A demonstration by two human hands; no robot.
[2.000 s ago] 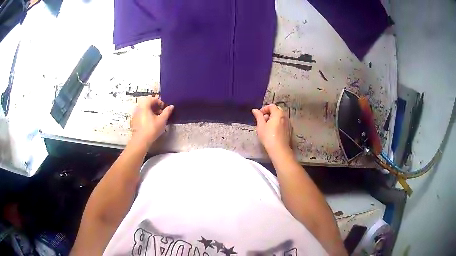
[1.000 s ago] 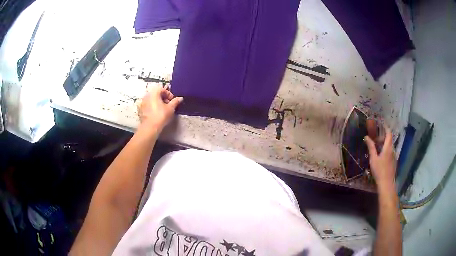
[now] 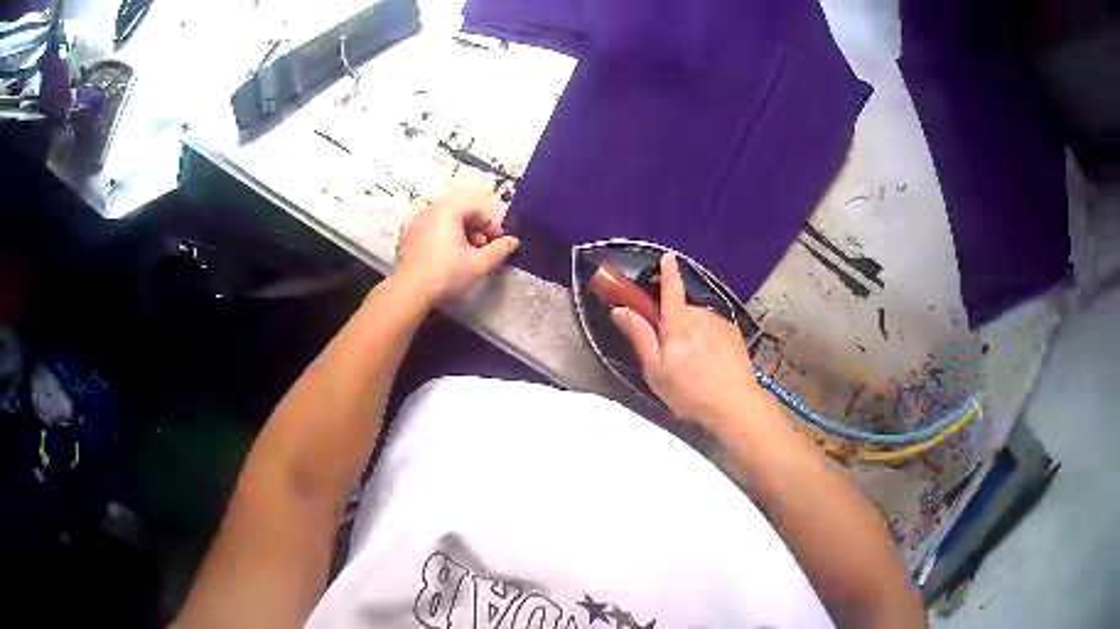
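Observation:
A purple garment panel (image 3: 688, 135) lies flat in front of me, its lower edge nearest me. A dark strip (image 3: 540, 254) runs along that edge; its right part is hidden by the iron. My left hand (image 3: 457, 252) pinches the panel's lower left corner with thumb and fingers. My right hand (image 3: 690, 350) grips the reddish-brown handle of the steam iron (image 3: 602, 338), which covers the lower edge right of my left hand, its pointed tip toward the upper left.
A dark tied bundle of strips (image 3: 322, 68) lies at the upper left. Another purple panel (image 3: 983, 160) lies at right. Blue and yellow hoses (image 3: 878, 439) run right from the iron. The pale stained table's front edge (image 3: 295, 225) slants below my left hand.
My right hand has left the panel's lower right corner, gripped the iron and brought it left onto the panel's lower edge. My left hand stays at the corner. The view has turned.

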